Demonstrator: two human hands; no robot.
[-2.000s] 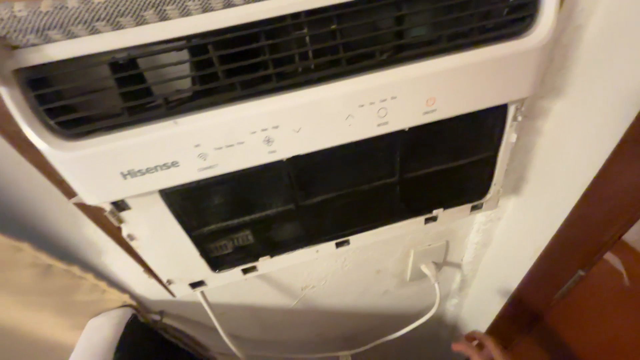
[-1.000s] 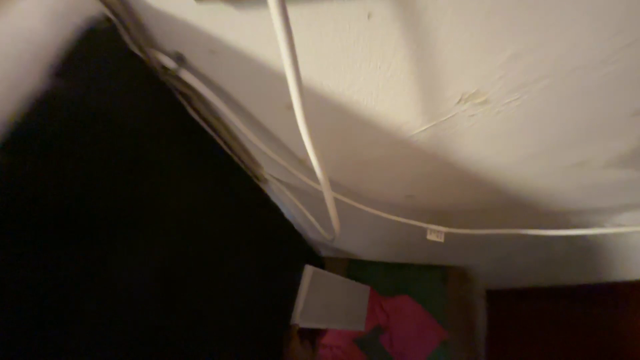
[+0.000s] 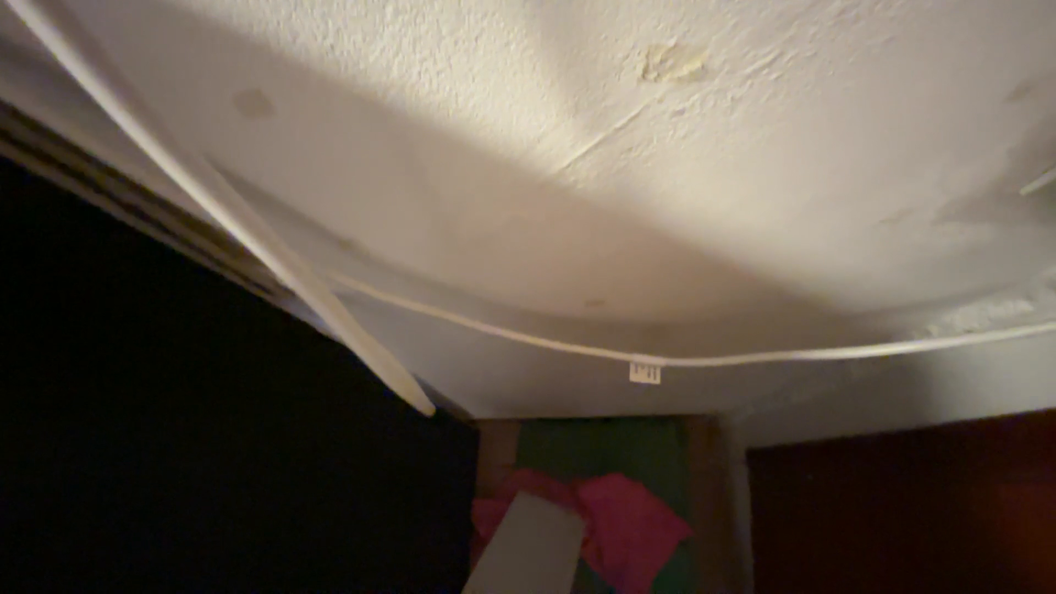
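Observation:
Neither my left hand nor my right hand shows in the head view. A white hose or thick cord [image 3: 247, 231] slants down from the upper left, its lower end free near the dark area. A thin white power cord [image 3: 528, 338] sags along the wall and bears a small tag [image 3: 645, 373] with writing. Low in the middle, a pale flat-sided object [image 3: 532, 544] stands in front of a pink cloth [image 3: 631, 528]. What holds or supports the pale object is out of view.
The rough white wall [image 3: 495, 223] has a chipped patch [image 3: 674, 63]. A large black surface [image 3: 206, 445] fills the lower left. A dark red-brown panel [image 3: 899, 503] stands at the lower right. Something green [image 3: 598, 445] lies behind the pink cloth.
The view has swung down from the Hisense air conditioner to the wall and cords below. The pale object low in the middle has moved down and is turned differently.

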